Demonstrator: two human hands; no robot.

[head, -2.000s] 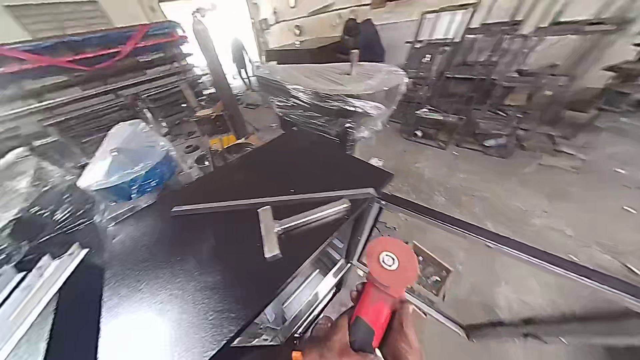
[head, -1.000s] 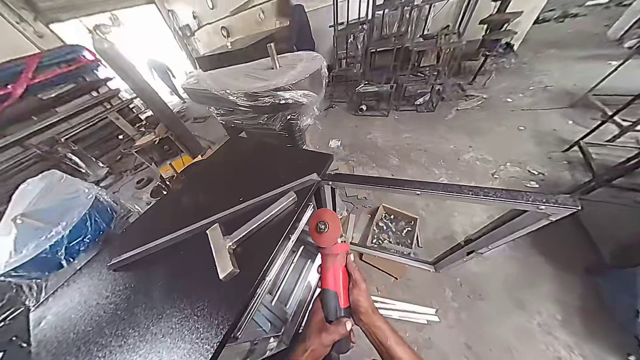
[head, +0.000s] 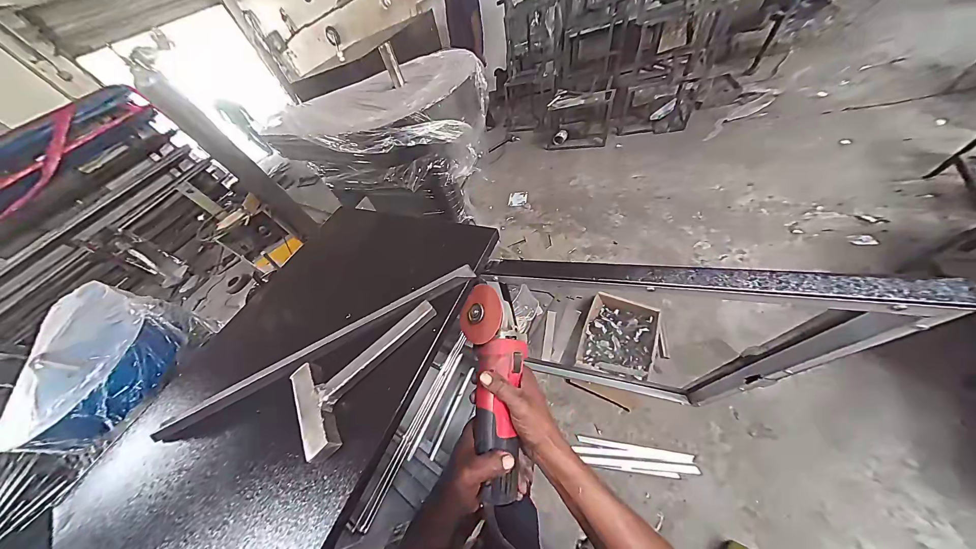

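A red and black angle grinder is held upright in view by both hands. My left hand grips its black rear body, and my right hand is wrapped around the red middle part. The reddish disc at its head is near the corner where a metal frame meets the dark tabletop. Left of the grinder, a T-shaped metal piece lies on the dark surface beside a long metal bar.
A cardboard box of small metal parts sits on the floor, seen through the frame. White strips lie nearby. A plastic-wrapped blue object stands at left, a wrapped rounded piece behind. Metal racks stand farther back.
The view has turned markedly. Two seconds ago the grinder pointed more toward the camera; now it stands upright in view, with both hands clearly around its body.
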